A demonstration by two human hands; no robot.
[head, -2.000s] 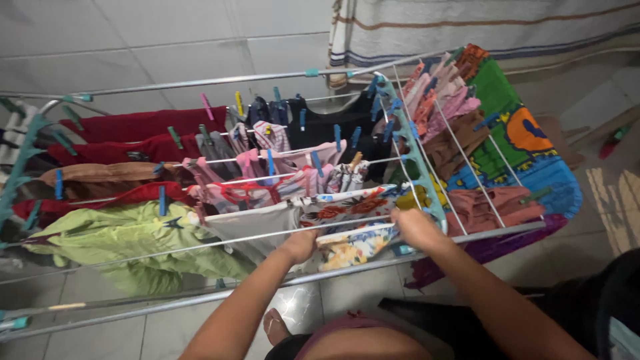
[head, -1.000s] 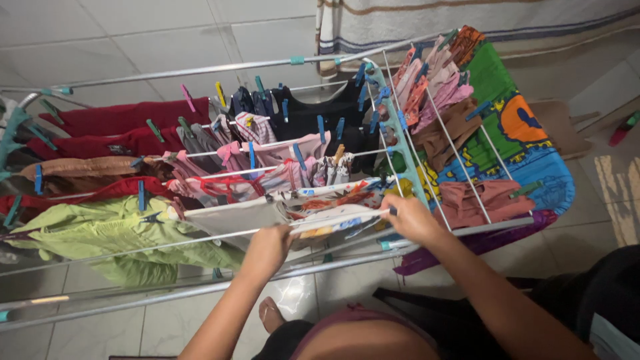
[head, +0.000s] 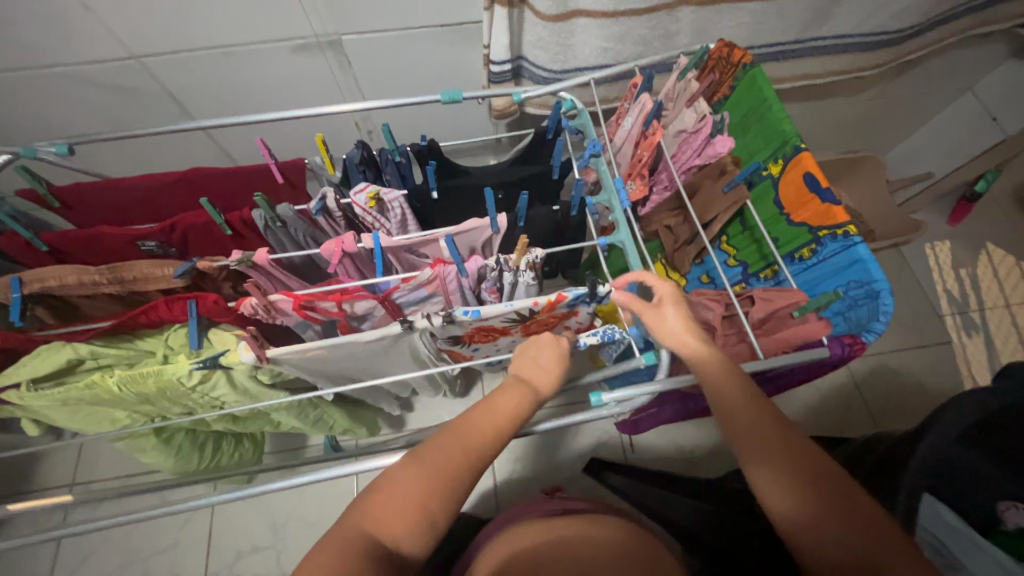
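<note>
A metal clothes drying rack (head: 632, 232) with teal plastic joints stands full of pegged laundry. My left hand (head: 542, 364) is closed at the near wire, with a blue-and-white patterned cloth (head: 604, 336) bunched beside its fingers. My right hand (head: 652, 308) reaches the end of the wire behind, fingertips at the edge of a floral cloth (head: 528, 320), near a dark clothespin (head: 594, 290). The floral cloth, with orange and blue print, hangs over that wire next to a grey garment (head: 368, 360). What lies inside the right fingers is partly hidden.
Light green clothing (head: 160, 384) hangs at the left front. Red garments (head: 184, 188) and a black top (head: 488, 188) hang behind. A colourful printed cloth (head: 800, 192) drapes the right end. A striped cloth (head: 640, 40) hangs behind the rack, above a tiled floor (head: 944, 320).
The floral cloth that was stretched between both hands on the near side is now bunched at my left hand. My right hand has moved to the wire behind.
</note>
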